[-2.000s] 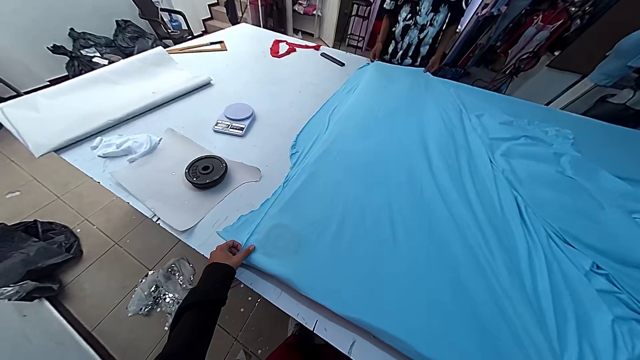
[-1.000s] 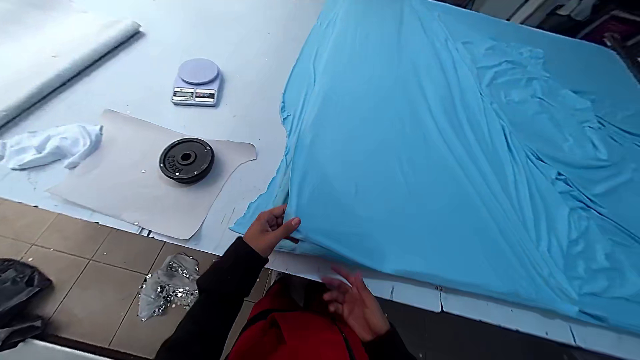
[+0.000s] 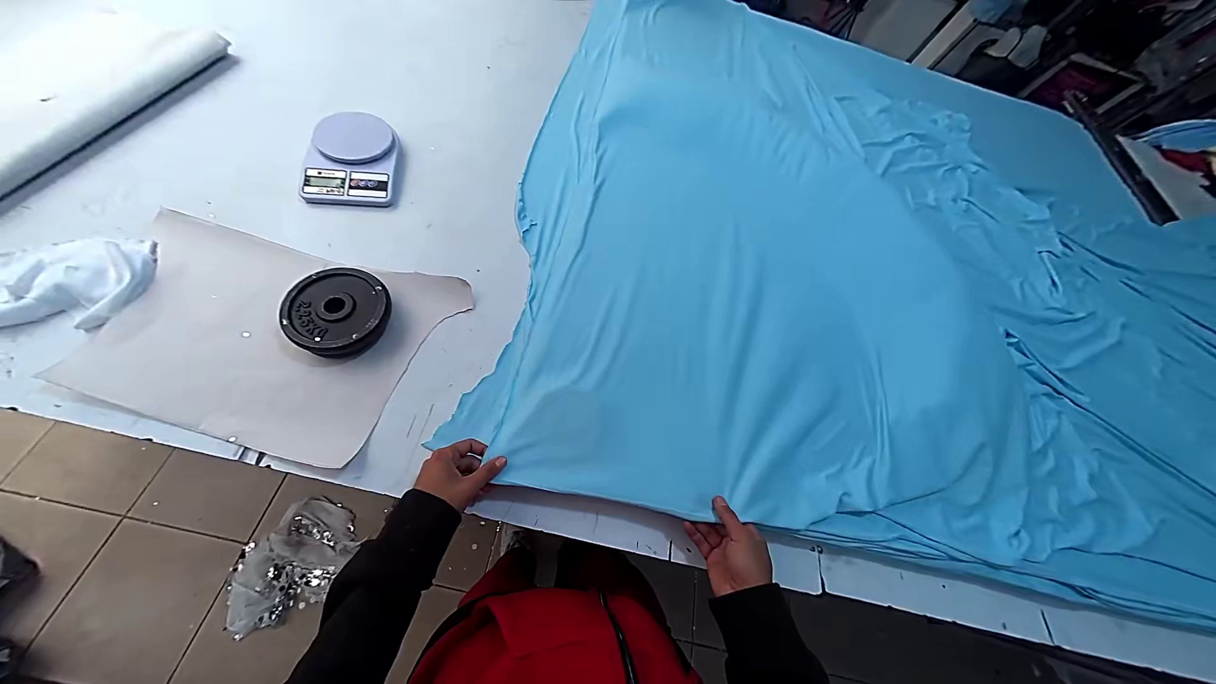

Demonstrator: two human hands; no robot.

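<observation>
Light blue knit fabric (image 3: 722,285) lies over the right part of a white table (image 3: 456,85), smooth in its middle and wrinkled toward the right. My left hand (image 3: 460,473) pinches the fabric's near left corner between thumb and fingers at the table's front edge. Farther right along the same edge, my right hand (image 3: 730,549) has its thumb on top of the fabric's hem and its fingers at the edge below, gripping it. Left of the fabric, a black weight plate (image 3: 335,312) rests on a paper pattern piece (image 3: 218,323). Behind the plate stands a digital kitchen scale (image 3: 351,160).
A roll of white material (image 3: 104,85) lies at the far left, with a crumpled white cloth (image 3: 76,280) nearer. On the tiled floor is a clear plastic bag (image 3: 294,560) with shiny bits. Cluttered items and a dark bar (image 3: 1121,157) are beyond the table at the right.
My right hand, off the fabric a second ago, has moved onto its front hem. My left hand still holds the corner. The view has moved nearer to the table since the earliest frame.
</observation>
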